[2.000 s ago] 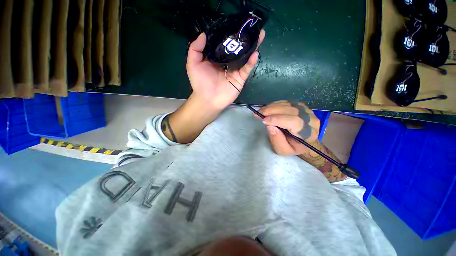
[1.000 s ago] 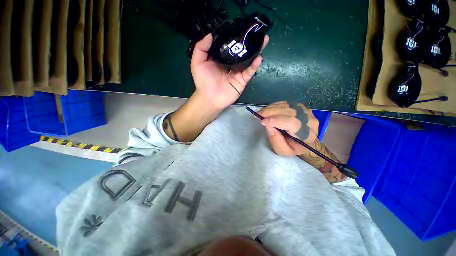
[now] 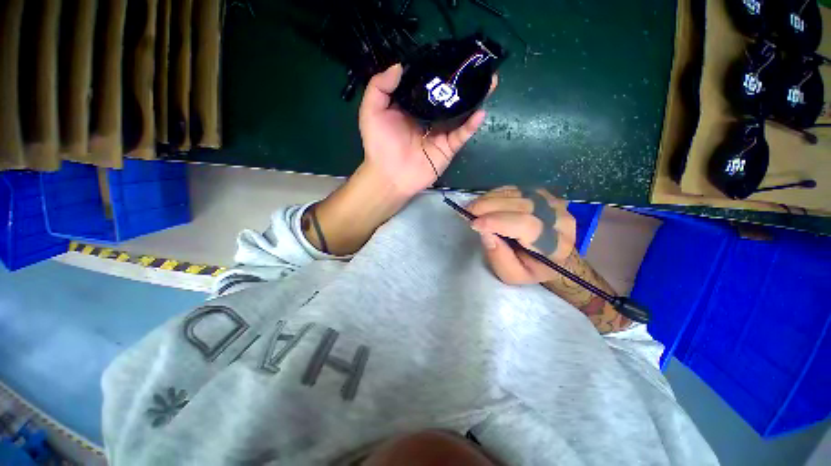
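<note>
My left hand (image 3: 401, 136) holds a black ear cup (image 3: 456, 102) from below, over the bench edge. The cup's open side faces up, with a bright white centre part (image 3: 442, 93) and thin red and white inner wires running to the cup's top. My right hand (image 3: 515, 235) pinches a black boom microphone (image 3: 569, 273) near its upper end. The boom slants down to the right, its thicker tip beside my forearm. Hair-thin mic wires (image 3: 430, 157) show between the cup and the boom's end; their full path is hard to see.
A tangled heap of loose mic booms (image 3: 351, 45) lies behind the cup on the green bench top (image 3: 565, 100). Cardboard dividers (image 3: 82, 91) stand left. Several ear cups with booms (image 3: 736, 164) lie on a cardboard sheet (image 3: 683, 187) at right. Blue bins (image 3: 747, 309) stand below the bench.
My left hand and the ear cup have moved a little to the right and down, and the cup has turned slightly. My right hand and the boom have barely moved.
</note>
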